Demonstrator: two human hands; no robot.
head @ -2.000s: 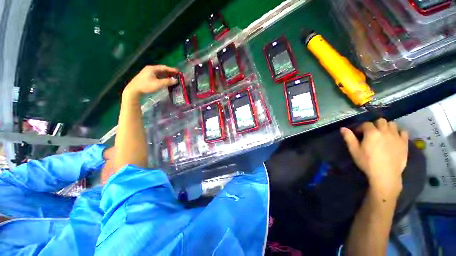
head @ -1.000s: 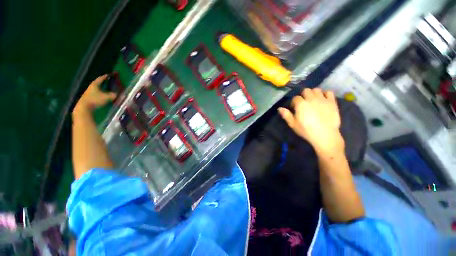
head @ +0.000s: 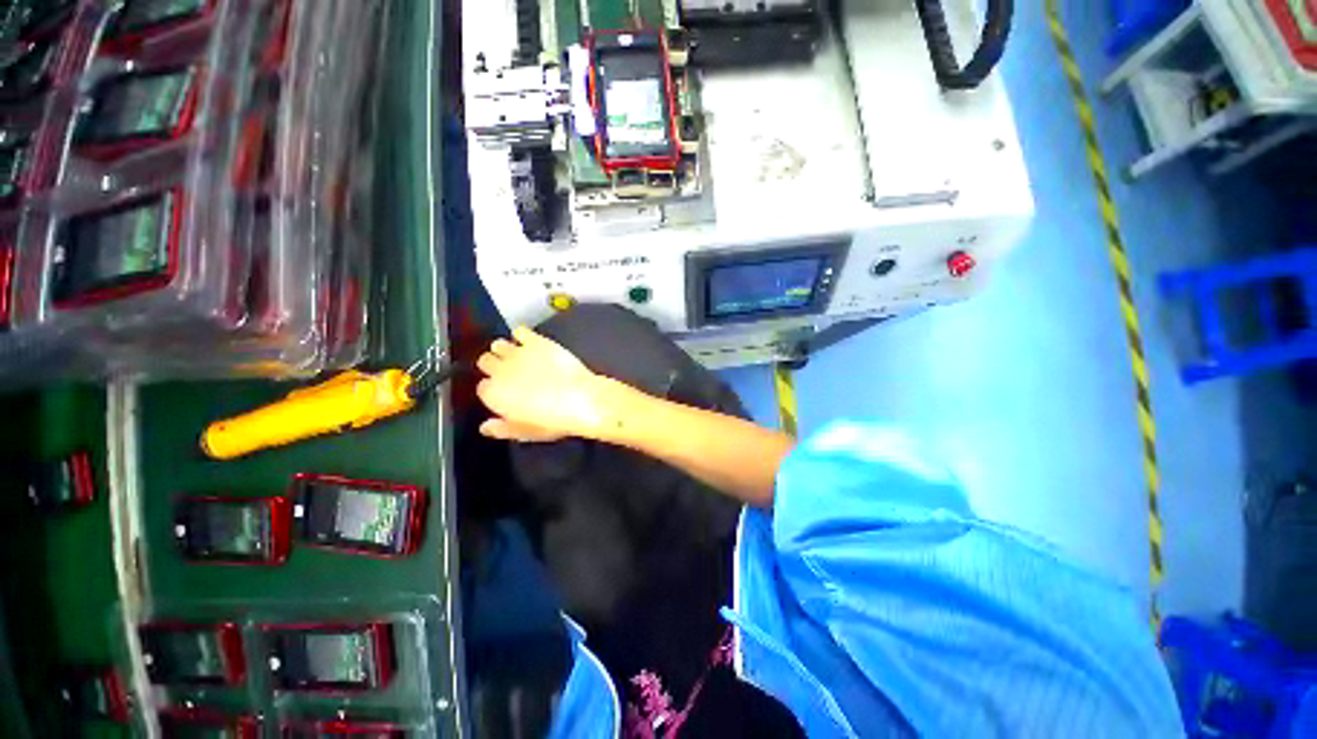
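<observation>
My right hand [head: 537,387] is empty, its fingers slightly bent, over my dark-clothed lap between the bench and the white machine [head: 924,188]. My left hand is out of the picture. A red-rimmed phone assembly [head: 636,104] sits in the machine's fixture, silver-white rectangle showing. On the green bench, a phone assembly [head: 360,516] lies beside another phone assembly [head: 231,530]. Below them, a clear blister tray [head: 419,650] holds several phones and is cut off by the lower edge. A yellow-orange electric screwdriver [head: 306,414] lies near the bench edge.
Stacked blister trays [head: 311,274] with red-rimmed phones stand at upper left. A pale rail [head: 123,505] separates the bench from the conveyor [head: 44,578]. The machine front has a control screen [head: 766,286] and a red button [head: 961,264]. Blue stools [head: 1249,318] stand at right.
The view has swung right, bringing the machine and its fixture into sight. My left hand, earlier at the tray and then at a phone beyond the rail, has left the picture. My right hand stays over my lap.
</observation>
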